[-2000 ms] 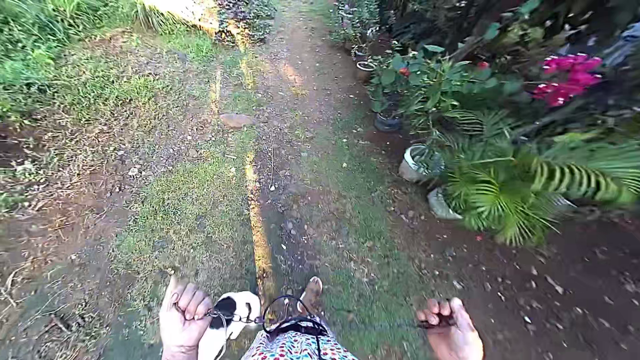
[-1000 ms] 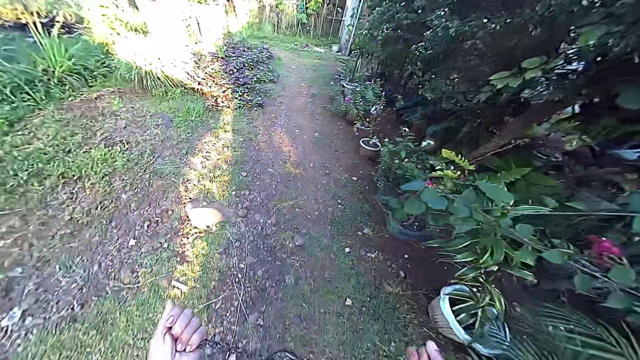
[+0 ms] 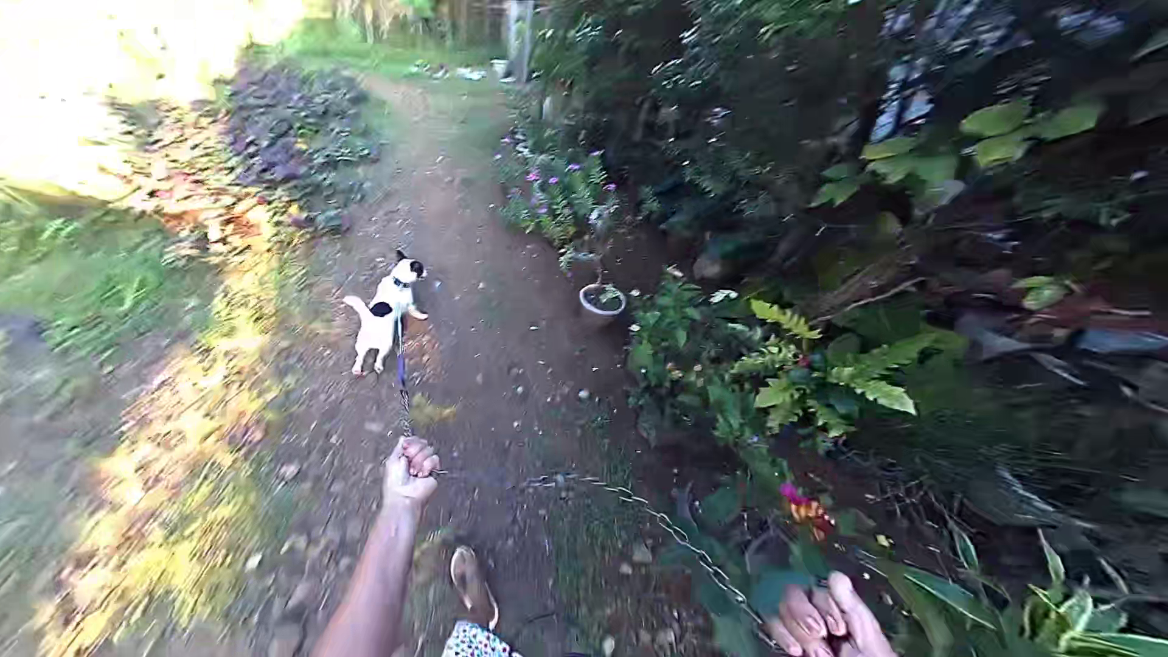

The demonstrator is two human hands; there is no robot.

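My left hand (image 3: 411, 469), left of centre, is closed on a metal chain leash. From that fist the leash (image 3: 402, 370) runs forward, chain first and then a bluish part, to a white dog with black patches (image 3: 384, 310). The dog wears a dark collar and stands on the dirt path, its head turned right. Between my hands the chain (image 3: 689, 540) sags in a curve across the lower middle. My right hand (image 3: 826, 620), at the bottom right and partly cut off by the frame, has its fingers curled on the chain's other end.
The dirt path (image 3: 474, 237) leads ahead to a post (image 3: 519, 41). A round plant pot (image 3: 602, 301) and flowering plants (image 3: 561, 187) line its right side. Purple-leaved plants (image 3: 292, 128) grow on the left, beside sunlit ground. My shoe (image 3: 473, 584) is on the path below.
The dog, near my left hand two seconds ago, now stands farther ahead on the path. My left hand has reached forward, and the chain now sags between my hands. The view has moved along the path.
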